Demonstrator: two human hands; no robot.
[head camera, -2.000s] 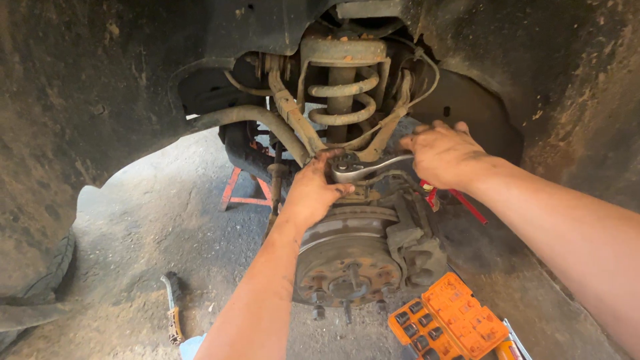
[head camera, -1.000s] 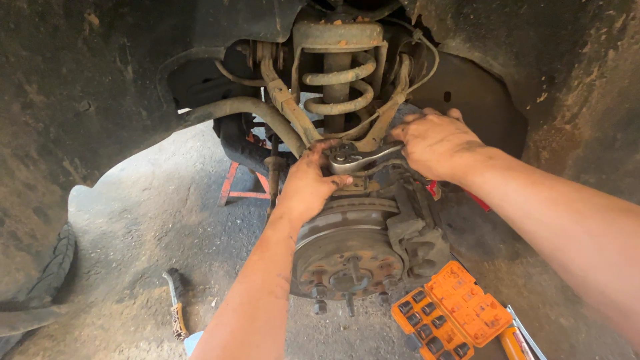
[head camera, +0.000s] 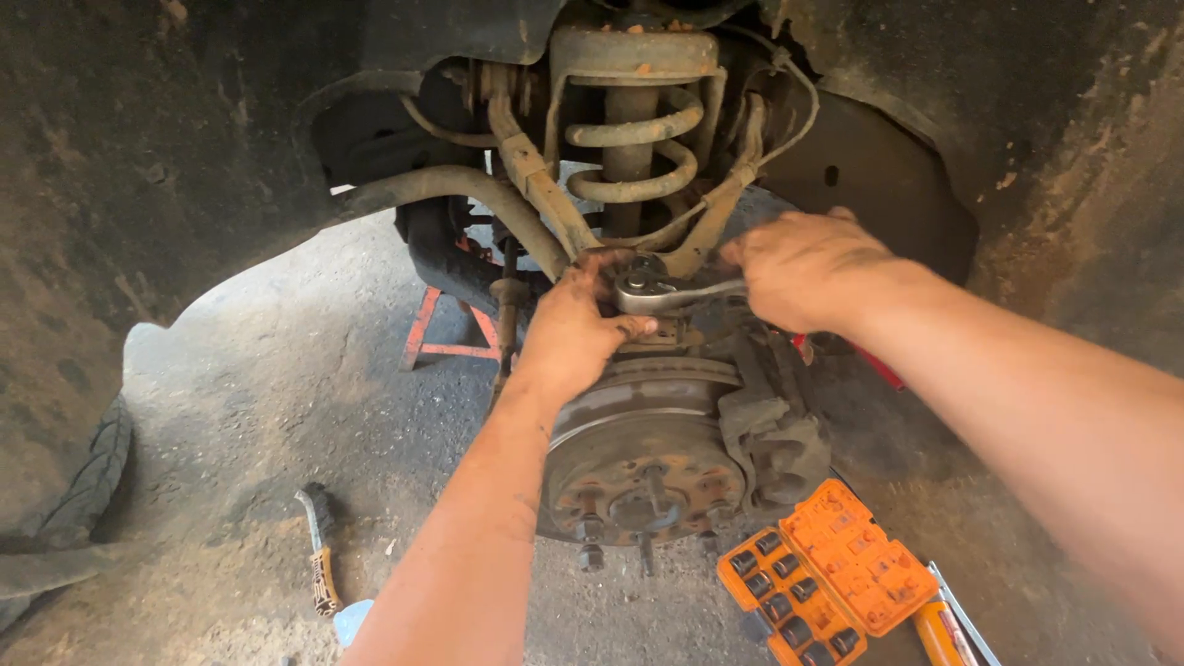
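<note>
A metal ratchet wrench (head camera: 661, 296) lies across the outer end of the upper control arm (head camera: 541, 180), above the brake disc. My left hand (head camera: 578, 324) is wrapped about the ratchet's head, its thumb below it and some fingers hidden behind. My right hand (head camera: 814, 268) grips the handle's end at the right and is slightly blurred. Behind both hands stand the coil spring (head camera: 634, 134) and the shock absorber. The brake disc and hub (head camera: 643, 472), with wheel studs, sit below, with the brake caliper (head camera: 777, 444) at their right.
On the ground at lower right lies an open orange socket case (head camera: 860, 555) with several black sockets, beside an orange-handled tool (head camera: 943, 634). A wire brush (head camera: 319, 555) lies at lower left. A red jack stand (head camera: 444, 333) stands behind. The fender edge (head camera: 231, 268) curves around the work area.
My right hand has moved a little away from the ratchet's head compared with one second ago, and the handle has swung slightly. My left hand stays at the head.
</note>
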